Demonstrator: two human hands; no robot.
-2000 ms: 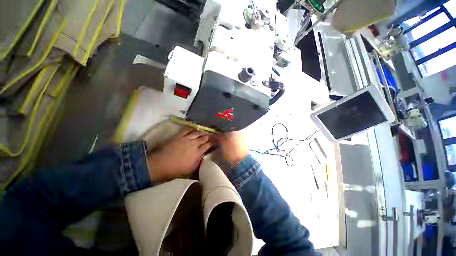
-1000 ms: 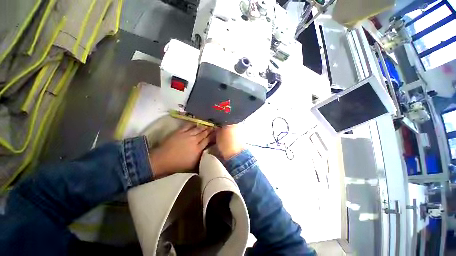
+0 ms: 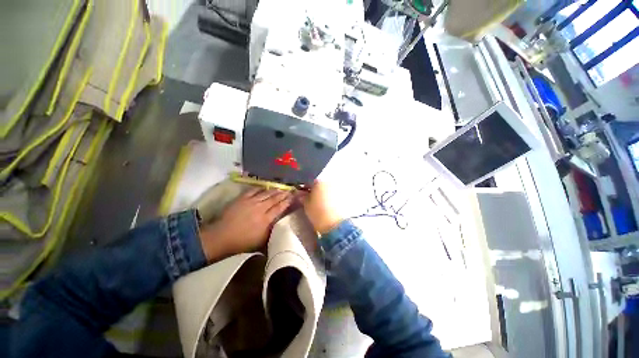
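Note:
A beige garment piece (image 3: 217, 297) hangs in open rolls over the table's front edge, and its upper part lies on the machine bed. My left hand (image 3: 245, 220) lies flat on the cloth, fingers pointing at the needle area. My right hand (image 3: 320, 208) is at the cloth on the right of the needle area; its fingertips are partly hidden. The sewing machine head (image 3: 289, 147) with its dark grey cover stands just above both hands. The yellow strip (image 3: 260, 182) lies in front of my left fingertips. The needle itself is hidden.
A bundle of beige pieces with yellow edges (image 3: 105, 59) lies at the left. A looped black cord (image 3: 384, 203) lies on the white table right of my right hand. A control screen (image 3: 480, 145) stands at the right. A red switch (image 3: 224, 135) is on the white box.
The view has shifted, so the machine head appears further left. Both hands stay at the needle area. The open cloth rolls have narrowed and changed shape slightly.

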